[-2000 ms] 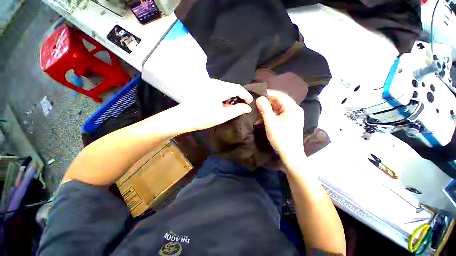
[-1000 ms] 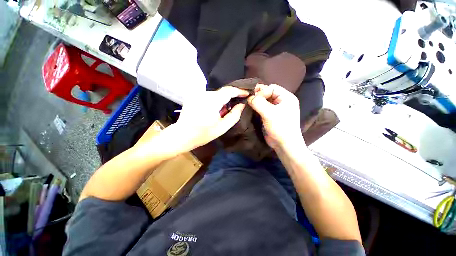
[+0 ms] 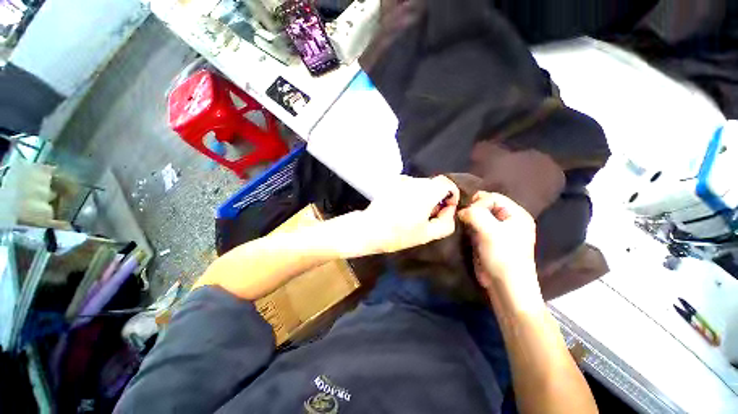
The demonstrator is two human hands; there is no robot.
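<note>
A dark brown and black garment lies heaped over the table edge and down to the lap. It has a smoother reddish-brown patch on it. My left hand and my right hand are close together at the near part of the garment, each pinching cloth between thumb and fingers. A small dark reddish thing shows between my left thumb and fingers; I cannot tell what it is. The exact spot of cloth between the fingertips is blurred and partly hidden.
The white sewing table bears a sewing machine and thread snips at right. A lit smartphone stands at the back left. A red stool, blue crate and cardboard box are below left. More dark cloth lies back right.
The view has swung left, so the garment, table and machine sit further right in the picture. Both hands still pinch the cloth, close together.
</note>
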